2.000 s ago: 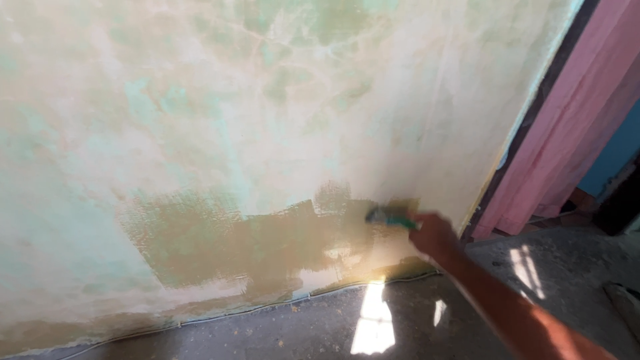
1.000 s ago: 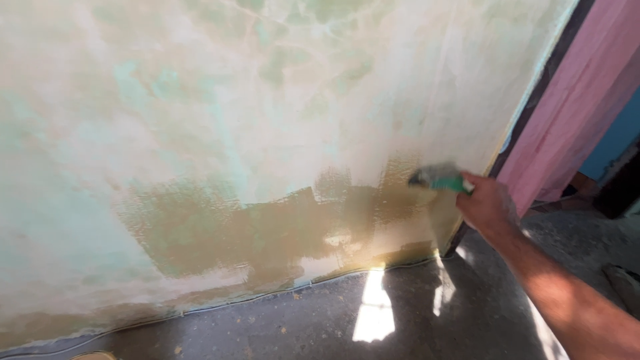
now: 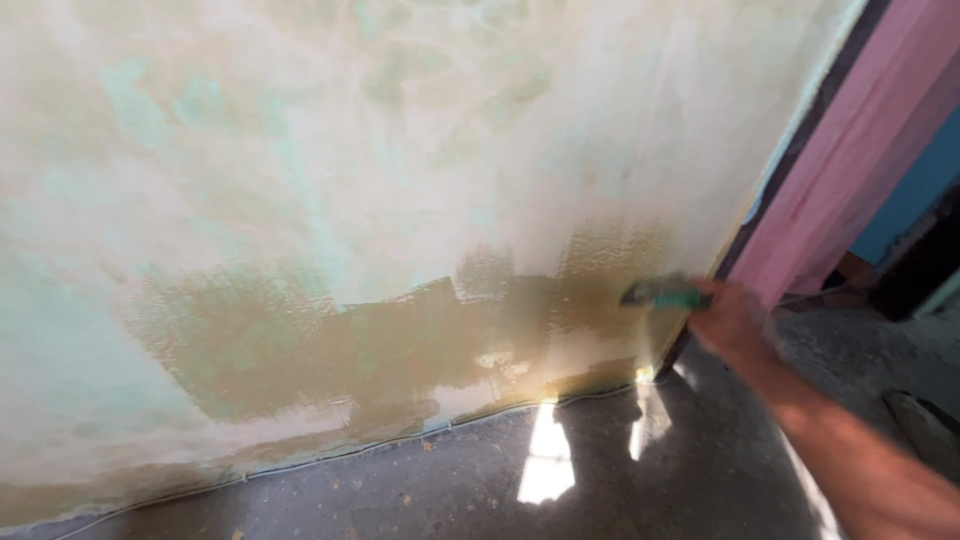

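Observation:
Closed around the green handle of a wide brush (image 3: 664,292), my right hand (image 3: 731,319) is at the lower right part of the wall (image 3: 450,165). The brush head is blurred and lies against or close to the wall, near its right edge. Left of it spreads a wet, darker brown patch (image 3: 397,337) along the wall's lower part. Above this patch the wall is pale, with turquoise and greenish blotches. My left hand is out of view.
A thin cable (image 3: 337,452) runs along the foot of the wall. Right of the wall's dark edge stands a pink door frame or pillar (image 3: 832,150). Sunlit spots lie on the grey concrete floor (image 3: 360,502). A dark object (image 3: 919,255) is at the far right.
My right hand has moved to the right with the brush, nearer the wall's edge. The wet brown patch now reaches further right and higher there than two seconds ago.

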